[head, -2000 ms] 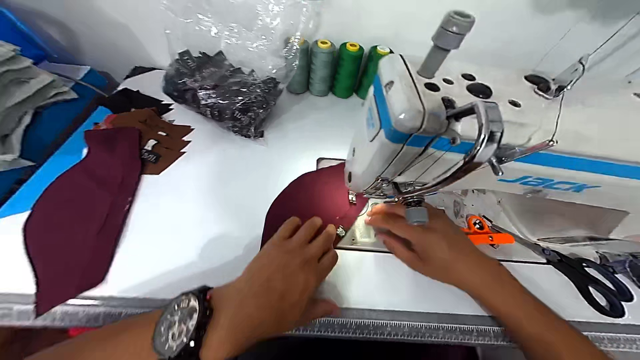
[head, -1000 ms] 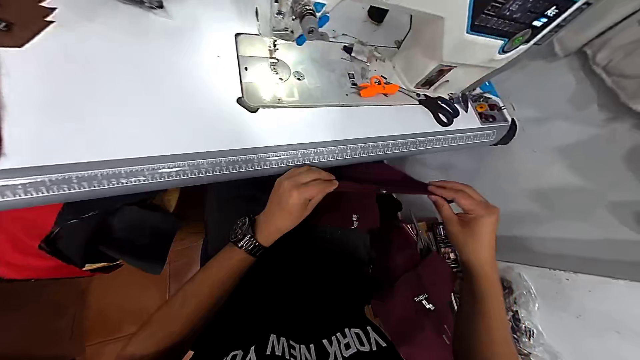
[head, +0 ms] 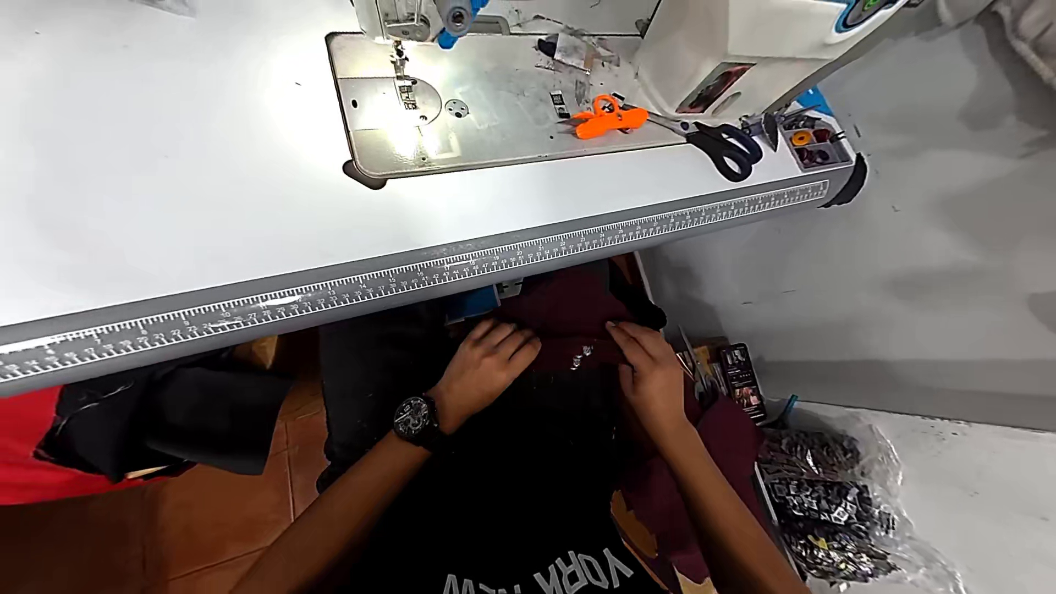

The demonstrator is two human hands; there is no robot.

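Observation:
A maroon fabric piece (head: 565, 309) lies across the lap, just below the table's front edge, with small pale marks on it. My left hand (head: 488, 363), a dark watch on its wrist, rests at the cloth's left side with curled fingers. On the right side, my right hand (head: 648, 363) touches the cloth with its fingertips. Whether either hand grips the fabric cannot be told. More maroon fabric (head: 730, 437) hangs beyond my right forearm. Above the hands stands the sewing machine, its needle area lit over the metal bed plate (head: 495, 124).
Orange thread snips (head: 610, 120) and black-handled scissors (head: 724, 148) lie at the bed's right, near a small compartment box (head: 817, 150). A ruler strip (head: 429, 274) runs along the table edge. Plastic-bagged labels (head: 833, 503) sit at lower right; black cloth (head: 198, 417) hangs at left.
The view has swung down and right. Both hands were at the machine's needle with a maroon piece; one second ago they held maroon cloth stretched at the lap. The right hand has since moved closer to the left.

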